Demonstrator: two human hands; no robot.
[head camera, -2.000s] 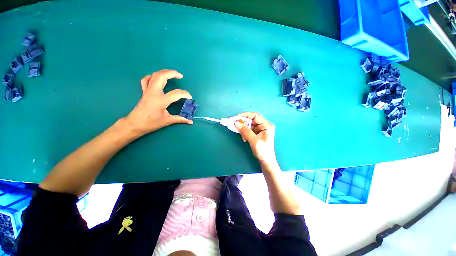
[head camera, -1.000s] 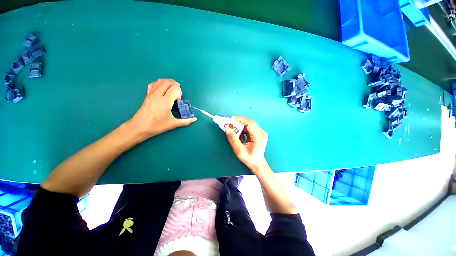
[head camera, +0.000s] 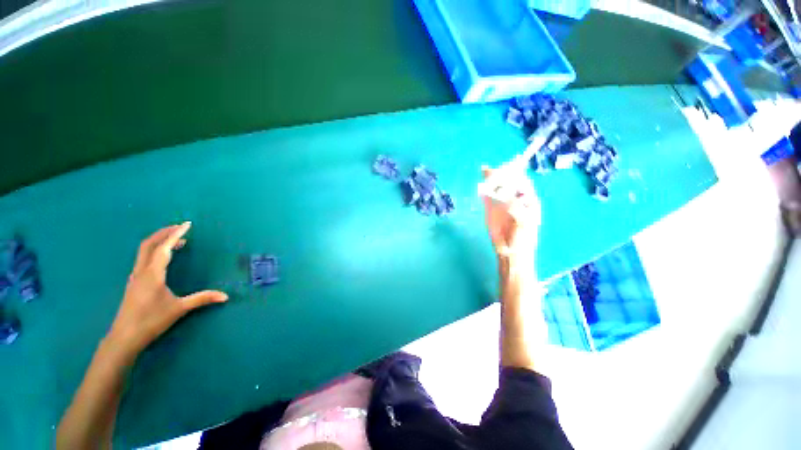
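Observation:
One dark square plastic housing (head camera: 264, 270) lies alone on the green bench top. My left hand (head camera: 160, 286) is to its left, thumb and fingers apart, empty and not touching it. My right hand (head camera: 512, 206) is raised at the right of the middle cluster and holds the white applicator bottle (head camera: 508, 180), blurred and overexposed, its thin tip pointing up and right towards the right-hand pile. The middle cluster of dark parts (head camera: 423, 191) lies between my hands, with one part (head camera: 385, 166) at its upper left.
The right-hand pile of dark parts (head camera: 566, 136) lies in front of a shallow blue tray (head camera: 518, 85). A left-hand group of dark parts (head camera: 19, 272) is at the far left edge. A blue crate (head camera: 622, 299) stands below the bench at right.
My left hand has let go of the housing and moved left, opened. My right hand has moved right with the bottle, its tip now turned away from the housing. The view has shifted and tilted.

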